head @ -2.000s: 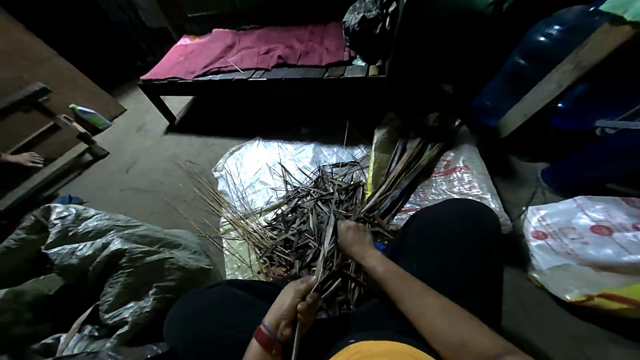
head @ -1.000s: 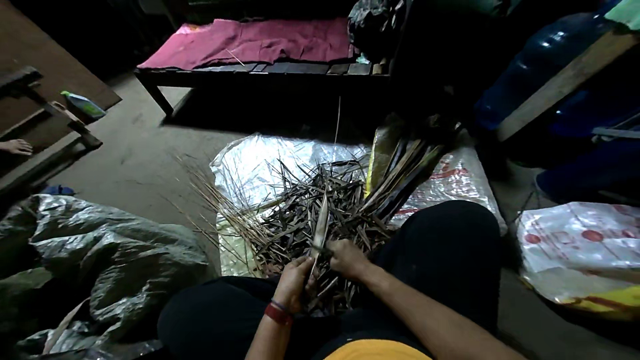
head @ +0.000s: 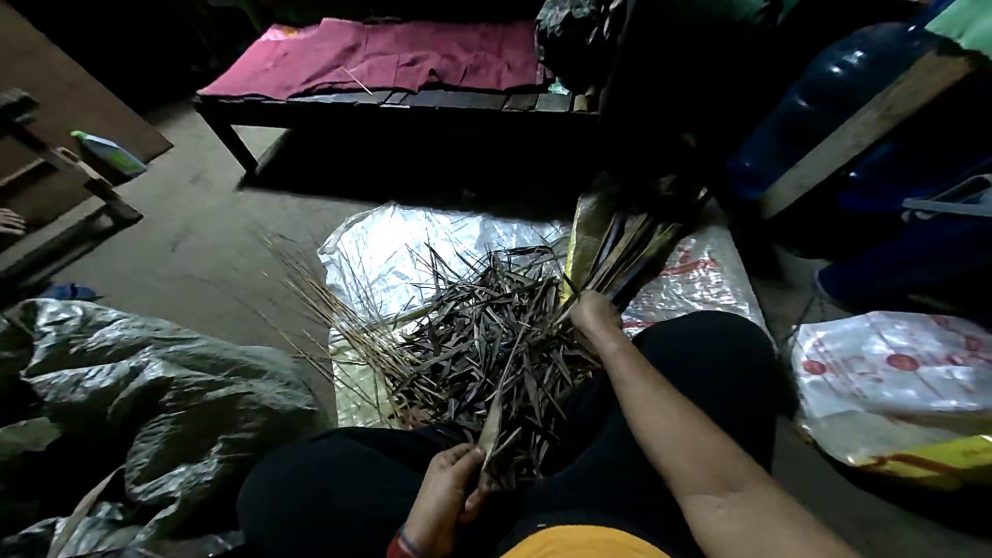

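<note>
My left hand (head: pixel 449 490), low at the centre, pinches the base of a long dry leaf strip (head: pixel 493 425) that points away from me. My right hand (head: pixel 595 313) is further forward at the right edge of a pile of dark leaf scraps (head: pixel 473 349); its fingers are curled, and whether they hold something is too dark to tell. Beyond it lies a bundle of long dry leaves (head: pixel 632 252). Thin bare leaf ribs (head: pixel 341 318) fan out at the left side of the pile.
White plastic sacking (head: pixel 411 240) lies under the pile. A crumpled sack (head: pixel 186 395) is at the left, a printed sack (head: pixel 891 364) at the right. Ahead stands a low wooden bench (head: pixel 434 99) with a red cloth (head: pixel 403 58). Another person's hand (head: pixel 11 222) shows at the far left edge.
My right hand has moved forward and right, away from my left hand, toward the leaf bundle. One second ago both hands were close together at the leaf strip.
</note>
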